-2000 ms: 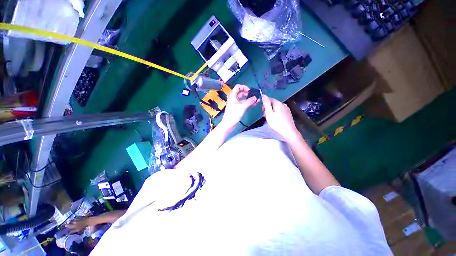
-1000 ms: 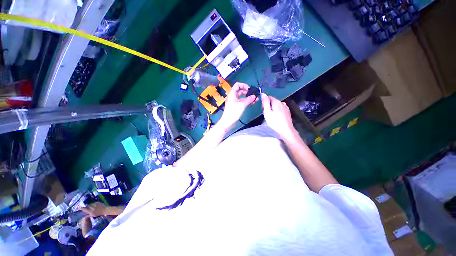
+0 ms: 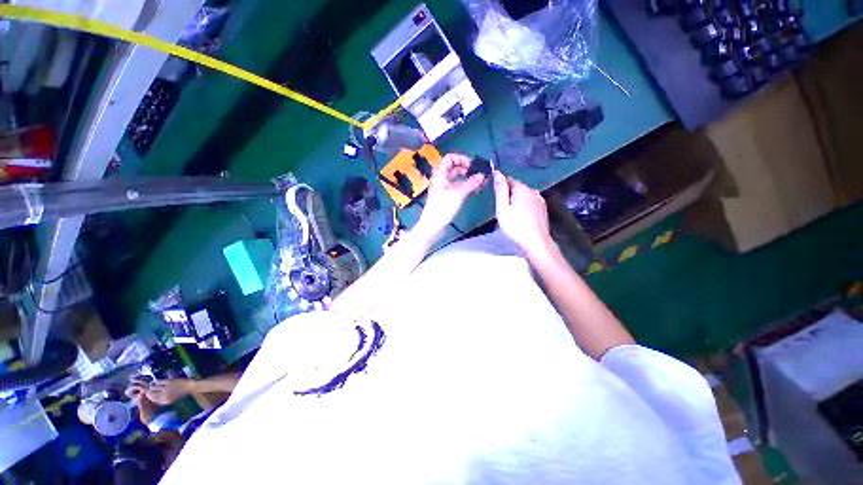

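My left hand [image 3: 449, 188] holds a small flat black plastic part [image 3: 480, 168] in its fingertips, over the bench edge. My right hand [image 3: 521, 210] is closed around a small hand tool, mostly hidden by the fingers. Its thin pale metal tip [image 3: 492, 167] shows at the right side of the black part. It may be the side cutters; the blur leaves this unclear. Both hands are bare and close together, just in front of the orange fixture [image 3: 410, 174] with black cutouts.
Loose black parts [image 3: 558, 126] lie beside a clear plastic bag [image 3: 535, 43]; another dark heap [image 3: 359, 204] lies near the round dispenser [image 3: 310, 275]. A white-grey machine [image 3: 428, 76] stands behind the fixture. Cardboard boxes [image 3: 757, 156] are at right. Another person's hands [image 3: 156, 389] are at lower left.
The view has shifted slightly, so the bench items sit a little differently in the picture. My hands stay together at the black part. The other person's hands have moved closer together.
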